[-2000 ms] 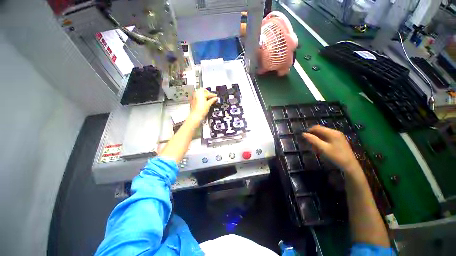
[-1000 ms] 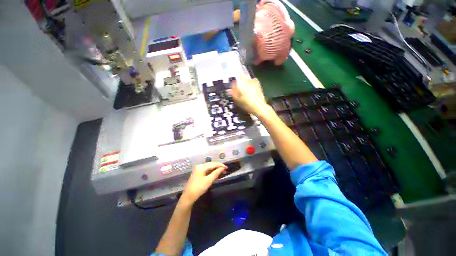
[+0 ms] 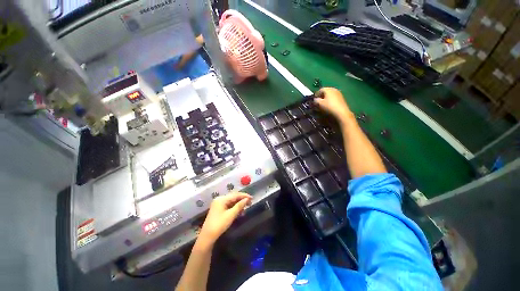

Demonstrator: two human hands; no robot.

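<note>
The right fixture [image 3: 208, 139], a black nest plate with pale ring shapes in two columns, sits on its white slide. A glossy black blister tray [image 3: 301, 156] with square pockets lies to its right. My right hand [image 3: 332, 104] is at the tray's far end, fingertips bent down at the rim; whether they hold a part is hidden. My left hand [image 3: 225, 213] is in front of the machine's front panel, near the red button [image 3: 246, 180], thumb and fingers close together; I cannot tell if a small part is between them.
The left fixture [image 3: 98, 149] sits under the tooling. The pale box with red digits [image 3: 134, 96] stands between the slides. Small dark pieces [image 3: 163, 172] lie on a white patch. A pink fan [image 3: 244, 48] stands behind. Stacked trays [image 3: 365, 48] and loose parts lie on the green belt. Another person's arm shows behind the machine.
The view has turned right. My right hand has moved from the right fixture to the tray's far end. My left hand, earlier at the fixture, stays near the front panel.
</note>
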